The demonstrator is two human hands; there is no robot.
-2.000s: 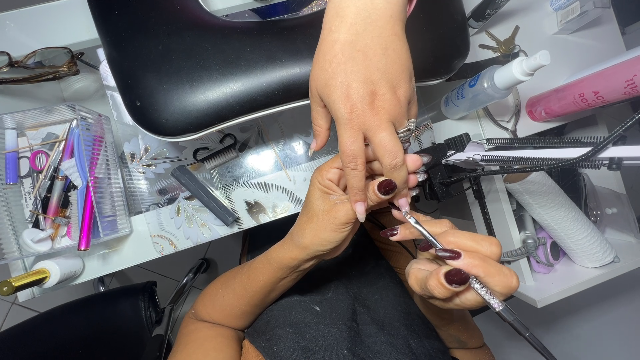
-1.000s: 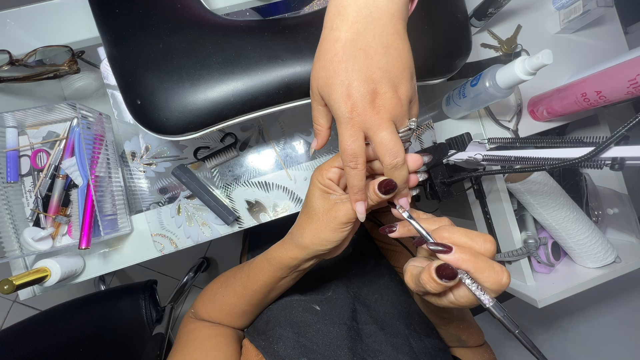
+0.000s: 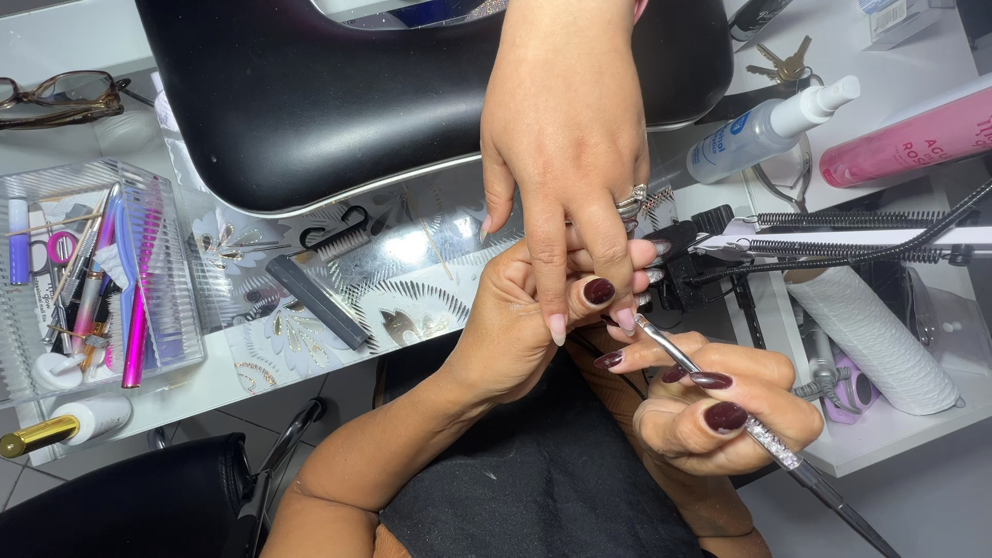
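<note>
My left hand (image 3: 515, 325) grips a finger of another person's hand (image 3: 570, 147), its dark red thumbnail lying beside that finger. Palm down, the other person's hand reaches in from the top and wears silver rings (image 3: 632, 203). In my right hand (image 3: 721, 403) is a slim nail brush (image 3: 763, 438) with a glittery grip and a dark handle end. The brush's metal ferrule slants up to the left, and its tip meets or nearly meets the pale pink nail (image 3: 626, 319) of the held finger. Whether it touches cannot be told.
A black padded armrest (image 3: 325, 116) spans the top. At left are a clear plastic box (image 3: 182, 310) of nail tools, eyeglasses (image 3: 74, 89) and a gold-capped bottle (image 3: 97, 418). A black-handled brush (image 3: 318, 302), spray bottle (image 3: 744, 139), pink bottle (image 3: 891, 155), lamp arm (image 3: 852, 236) and paper roll (image 3: 876, 341) surround the hands.
My right hand's fingers and the brush handle have shifted slightly, while the brush tip stays at the same nail. My left hand keeps its hold on the other person's finger.
</note>
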